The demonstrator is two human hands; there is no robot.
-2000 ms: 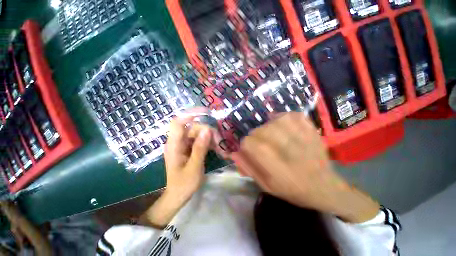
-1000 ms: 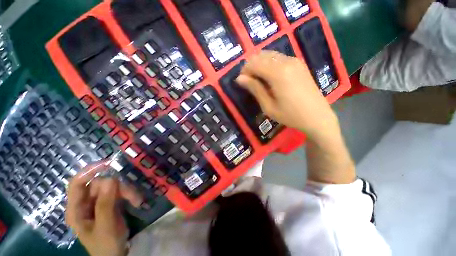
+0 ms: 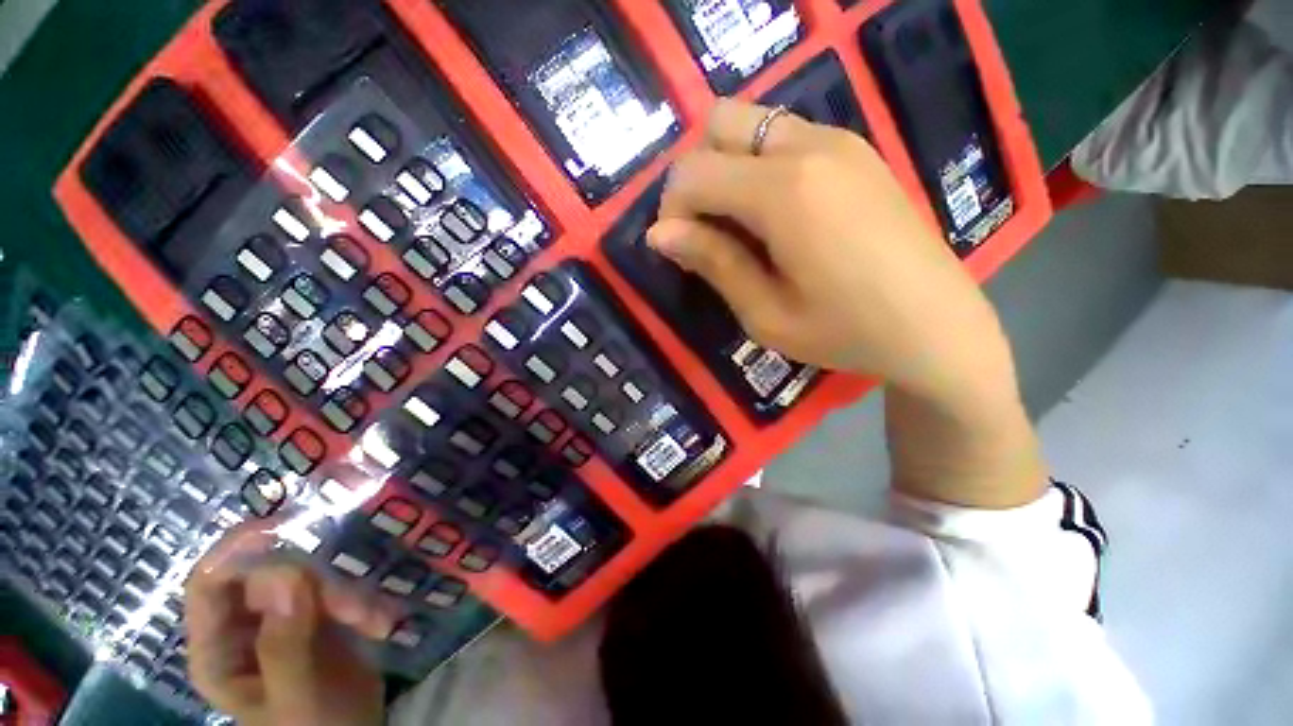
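Observation:
My left hand [image 3: 284,624] is at the lower left, its fingers closed on the lower edge of a clear carrier sheet [image 3: 376,369] with rows of small dark rounded covers. The sheet lies over the left part of a red phone tray [image 3: 567,241]. My right hand [image 3: 815,241] is over the tray, fingers bent down at the upper end of a black phone [image 3: 678,284] in the near row. Its fingertips rest at the phone; whether they hold a cover is hidden. Other black phones sit in the slots, with white labels.
More carrier sheets [image 3: 85,496] lie on the green bench at the left. A red edge [image 3: 29,688] shows at the lower left corner. Another person's pale sleeve [image 3: 1184,121] is at the upper right. A brown box [image 3: 1227,234] stands beyond the bench at the right.
The view has shifted closer to the tray. Since the earliest frame, my right hand has moved from the carrier sheet to a phone; over the last second it has stayed at that phone.

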